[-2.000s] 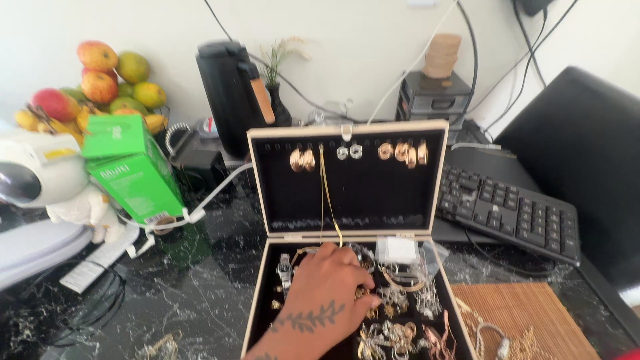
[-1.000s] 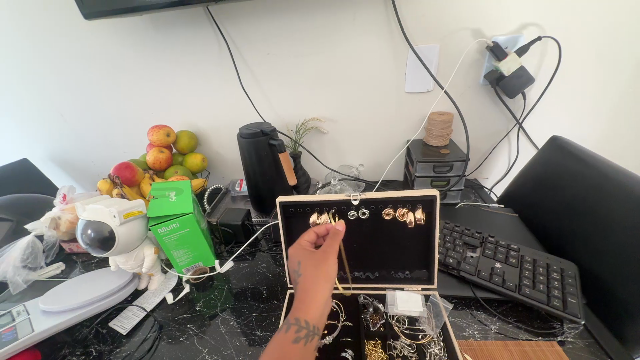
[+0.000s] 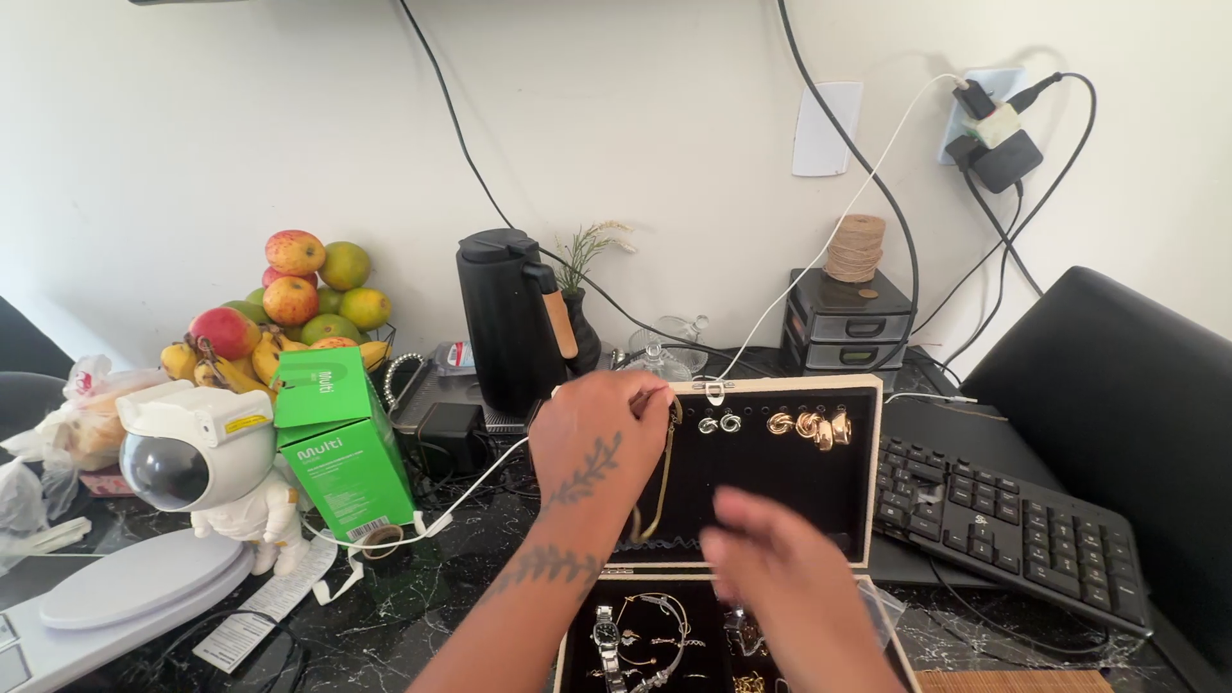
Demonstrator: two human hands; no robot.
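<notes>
My left hand is at the top left of the raised lid of a jewelry box, its fingertips closed on a gold-toned chain necklace that hangs down against the black lining. My right hand, blurred, is over the lid's lower part with its fingers apart and nothing seen in them. Silver-toned knot earrings and several gold-toned earrings are fixed along the lid's top. A silver-toned wristwatch and bracelets lie in the base, partly hidden by my arms.
Left stand a green carton, a white astronaut figure, a kitchen scale and piled fruit. Behind are a black thermal jug and a small drawer unit. A keyboard and a black chair are right.
My left hand has risen from the box's base to the top of the lid. My right hand has come into view in front of the lid. The view has tilted up.
</notes>
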